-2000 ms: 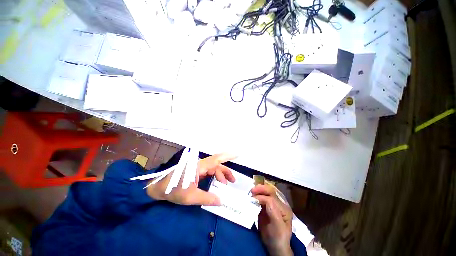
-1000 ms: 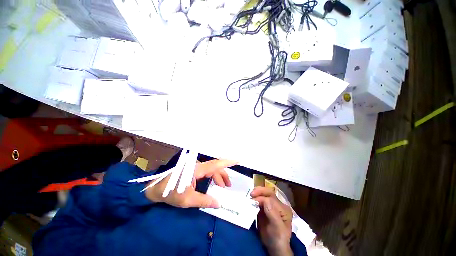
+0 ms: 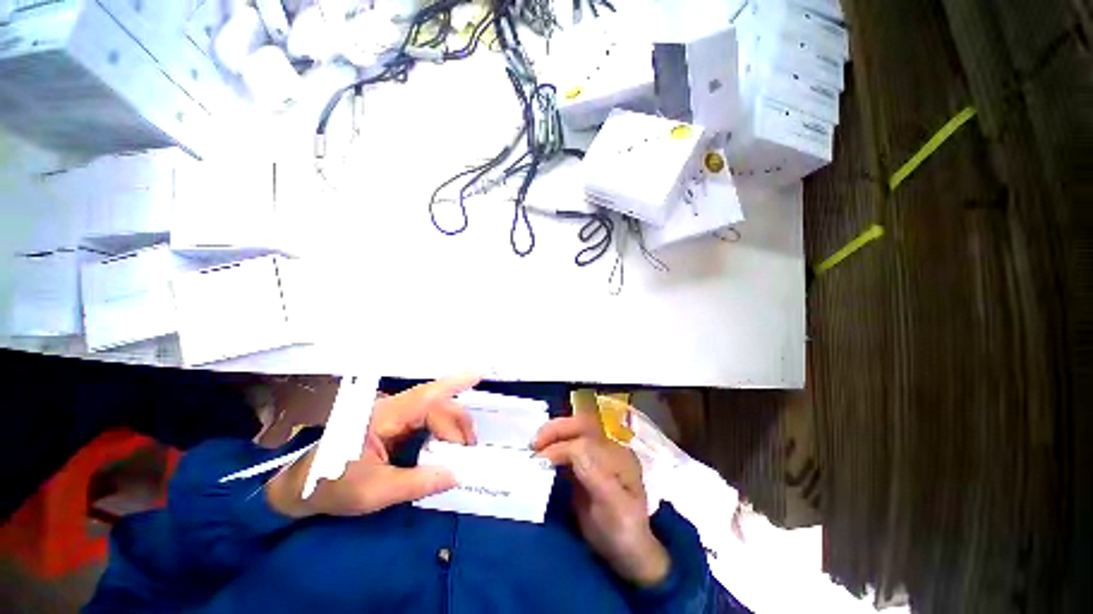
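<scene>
A small white box (image 3: pixel 485 480) with faint print lies over my lap, just below the table edge. My left hand (image 3: pixel 384 462) holds its left side, thumb on the near face and fingers at the far side. Narrow white strips (image 3: pixel 346 434) fan out from the back of my left hand. My right hand (image 3: pixel 599 477) has its fingertips on the box's upper right corner. A yellowish piece (image 3: pixel 584 403) stands just behind my right fingers; I cannot tell whether it is held.
White boxes (image 3: pixel 235 309) stand at the table's left front, with tall stacks (image 3: pixel 108 72) behind. Dark cords (image 3: pixel 523 144) lie mid-table. Loose boxes (image 3: pixel 645 166) and a row of boxes (image 3: pixel 785 90) stand right. Brown cardboard (image 3: pixel 935 360) is at far right, an orange-red stool (image 3: pixel 60 510) lower left.
The view has turned and shifted, so the table things sit further left. The box in my hands is tilted more, showing its printed side. The person's leg by the stool has shifted.
</scene>
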